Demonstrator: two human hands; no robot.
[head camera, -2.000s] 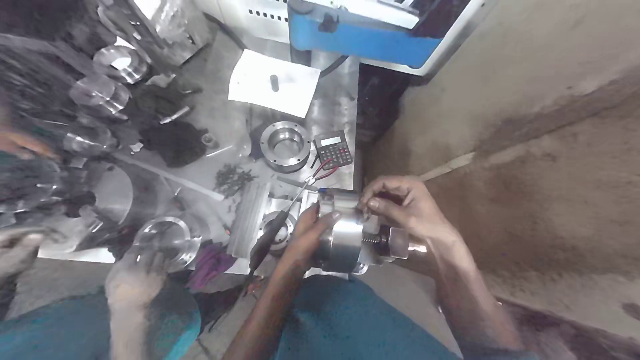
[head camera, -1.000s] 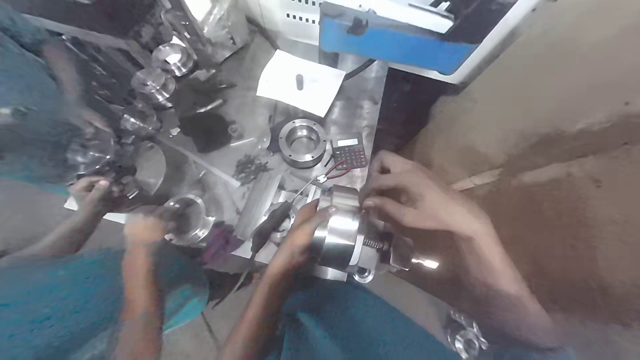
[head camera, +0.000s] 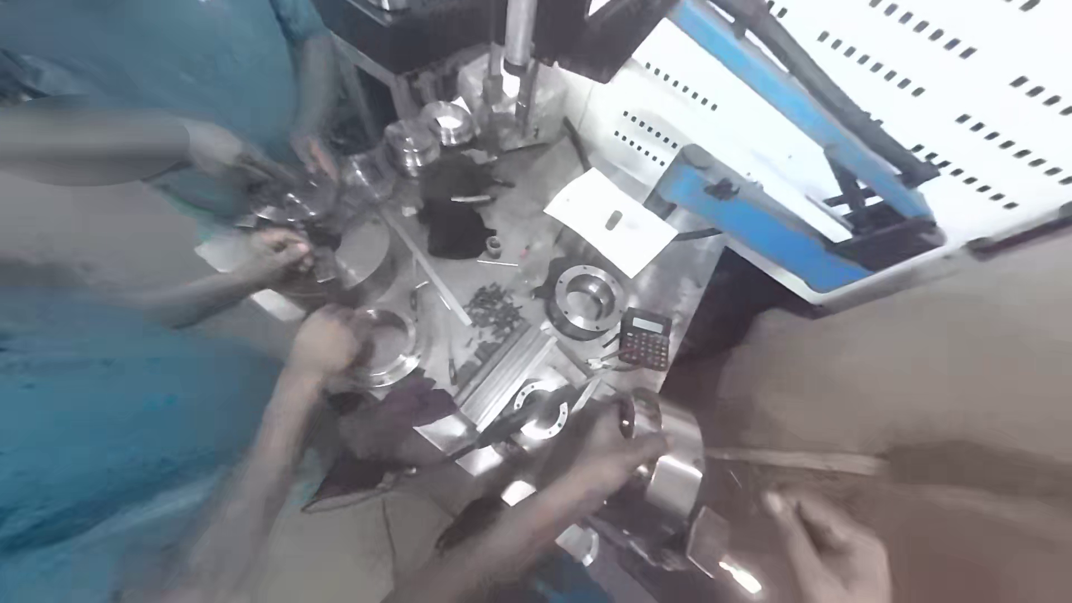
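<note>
My left hand (head camera: 615,452) grips a shiny round metal housing (head camera: 677,469) at the table's near corner, its thumb across the rim. A bright metal piece juts from the housing's lower right side. My right hand (head camera: 829,540) is off to the right of the housing and touches nothing; its fingers are curled and blurred, and nothing can be made out in them. Just beyond the housing lie a calculator (head camera: 645,338) and a flanged metal ring (head camera: 589,299). A second ring with bolt holes (head camera: 540,410) lies left of my left hand.
Co-workers' hands (head camera: 327,342) work at metal rings (head camera: 389,347) on the left. Small dark parts (head camera: 494,308), a metal bar (head camera: 431,272), a black cloth (head camera: 452,226) and a white paper (head camera: 610,219) lie on the metal table. A white and blue machine (head camera: 754,213) stands behind.
My right hand has come away from the housing and moved to the right. My left hand still holds the housing. The view has swung considerably.
</note>
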